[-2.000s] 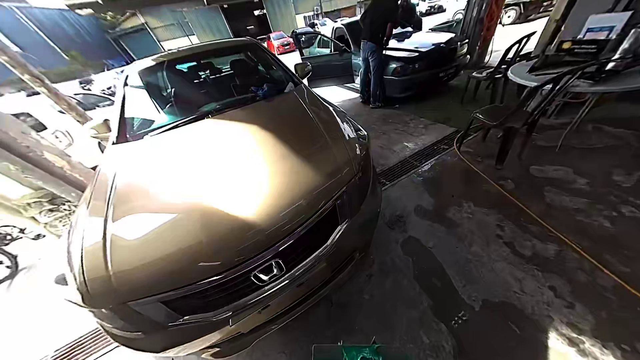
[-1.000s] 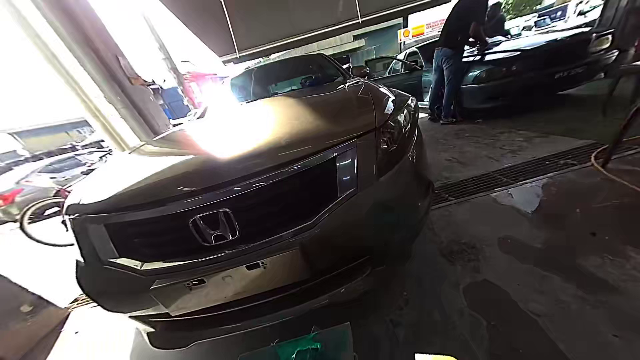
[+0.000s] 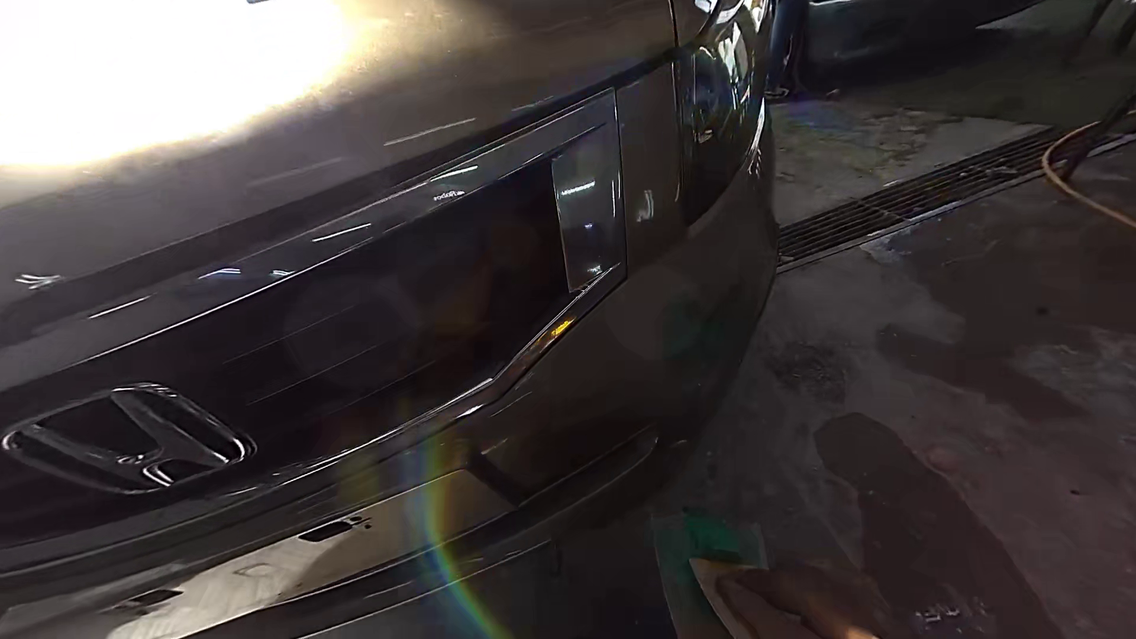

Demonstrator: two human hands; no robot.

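At the bottom edge, my right hand (image 3: 790,603) is dim and partly cut off, its fingers closed on a thin pale-edged flat piece (image 3: 717,599), perhaps a spreader. Just behind it is a flat translucent plate (image 3: 670,568) with a green smear (image 3: 710,535) on it; what supports the plate is hidden. My left hand is out of view. The bronze car's front bumper (image 3: 621,382) fills the left and middle, with the Honda emblem (image 3: 129,439) on the dark grille (image 3: 426,293). Bright glare lies on the hood (image 3: 497,53).
A floor drain grating (image 3: 914,200) runs from the bumper's side toward the upper right. An orange hose (image 3: 1065,177) curves at the right edge. Dark stains mark the concrete floor (image 3: 799,355). Part of another car (image 3: 887,35) and a person's leg (image 3: 785,44) show at the top.
The view has come much closer to the car's front and tilted down. My right hand and the pale-edged piece now show by the green-smeared plate.
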